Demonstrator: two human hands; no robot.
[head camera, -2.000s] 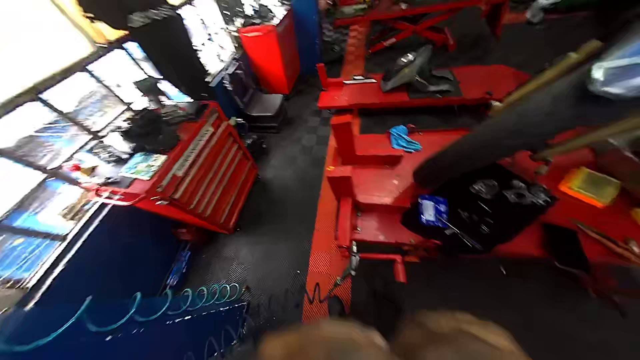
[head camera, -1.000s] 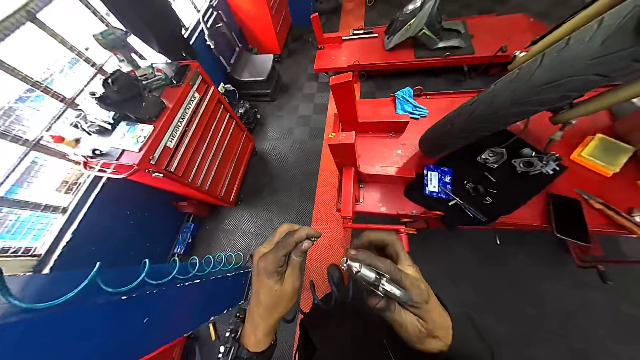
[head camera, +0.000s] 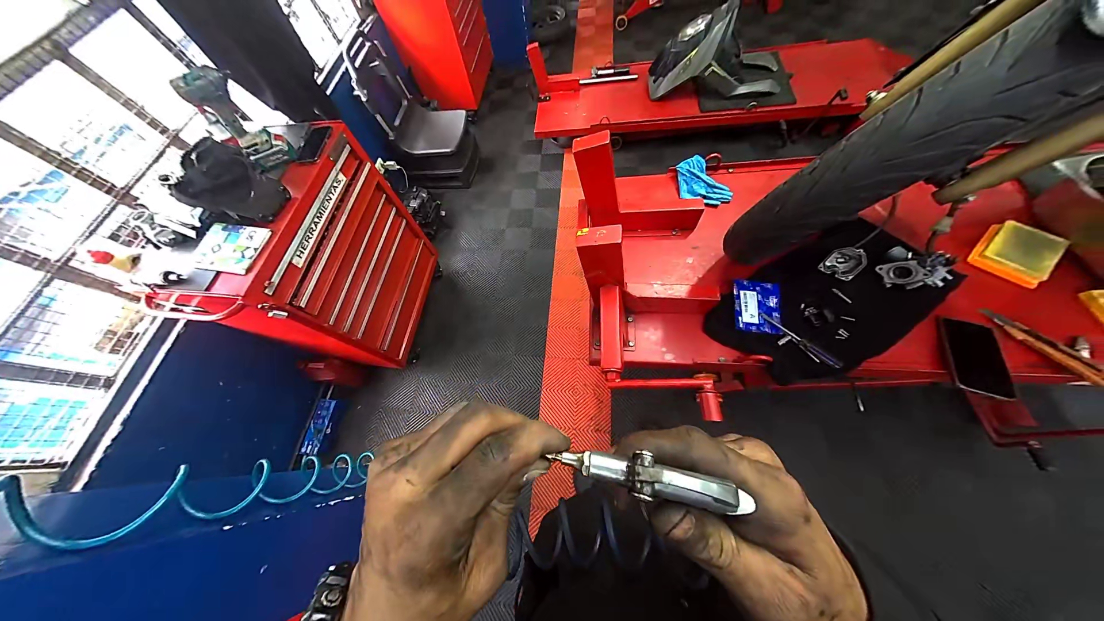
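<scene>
My right hand (head camera: 750, 526) holds a silver air blow gun (head camera: 668, 485) at lower centre, its nozzle pointing left. My left hand (head camera: 457, 509) pinches a tiny brass-coloured part (head camera: 562, 458) between thumb and fingertips, right at the nozzle tip; most of that part is hidden by the fingers. A dark coiled air hose (head camera: 586, 535) hangs below the gun. Beyond the hands, on the red motorcycle lift (head camera: 681, 336), a black cloth (head camera: 880, 336) bears carburetor parts (head camera: 916, 272), a blue packet (head camera: 756, 305) and a screwdriver (head camera: 806, 343).
A motorcycle tyre (head camera: 862, 147) rises over the lift, with a yellow air filter (head camera: 1018, 252), a phone (head camera: 976, 358) and a blue glove (head camera: 703, 181) around it. At left stand a red tool cabinet (head camera: 362, 259) and a teal coiled hose (head camera: 181, 492) along a blue surface.
Both hands have risen into clear view since the first frame, where they were blurred at the bottom edge. Since one second ago they have come together, the left fingertips now at the nozzle.
</scene>
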